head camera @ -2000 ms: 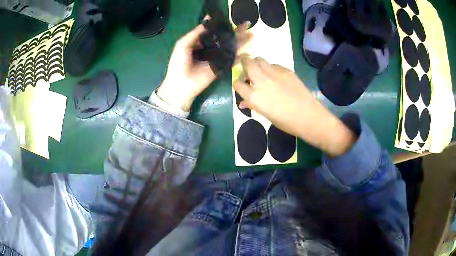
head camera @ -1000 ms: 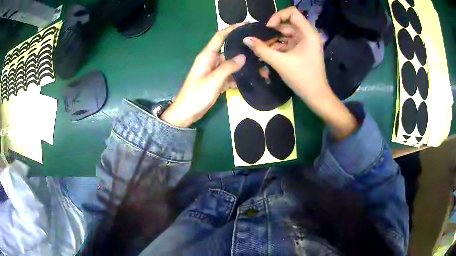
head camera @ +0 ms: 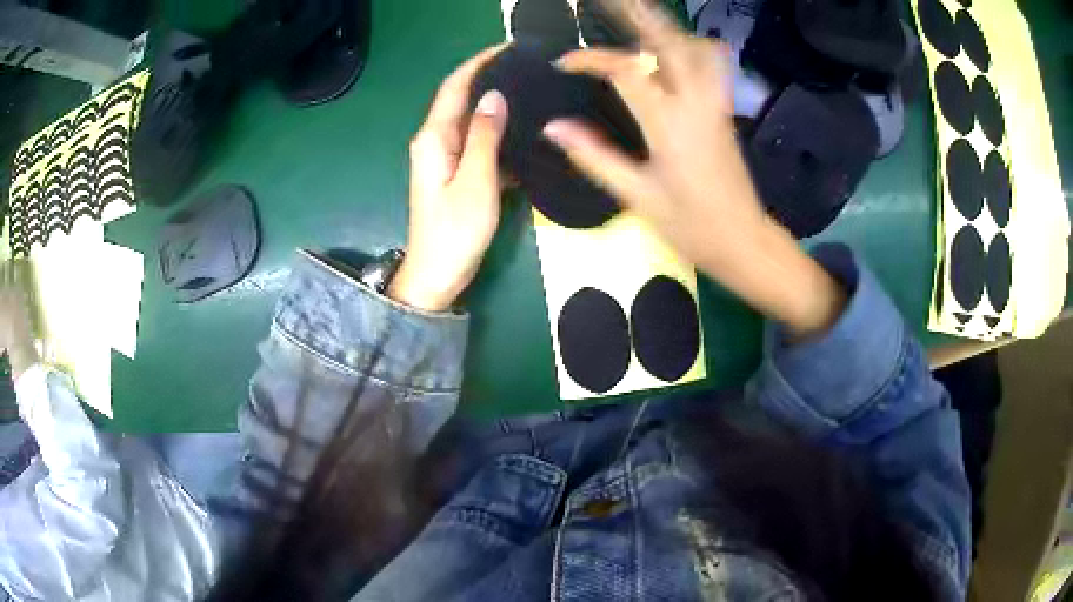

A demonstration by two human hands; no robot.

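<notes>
My left hand [head camera: 457, 176] holds a dark base plate [head camera: 553, 147] by its left edge, thumb on top, above the pad sheet. My right hand [head camera: 682, 153] is blurred, its fingers spread over the plate's right side; whether it also grips the plate I cannot tell. The pad sheet [head camera: 606, 261] lies under the plate, with two black oval pads [head camera: 594, 340] at its near end and more ovals at its far end. Its middle is partly hidden by the plate and my right hand.
Piled base plates [head camera: 814, 159] lie at right, with spare pad sheets [head camera: 1035, 200] beyond. A grey plate [head camera: 210, 243] and darker plates [head camera: 318, 53] lie at left. A neighbour's sleeve [head camera: 88, 482], sticker sheet [head camera: 73, 165] and blank liner [head camera: 88, 300] are at far left. A carton [head camera: 1030, 435] stands at lower right.
The plate came over the sheet from the left, then shifted slightly left and up. The small central opening seen earlier no longer shows. My right hand's fingers have spread. The neighbour's arm has moved in.
</notes>
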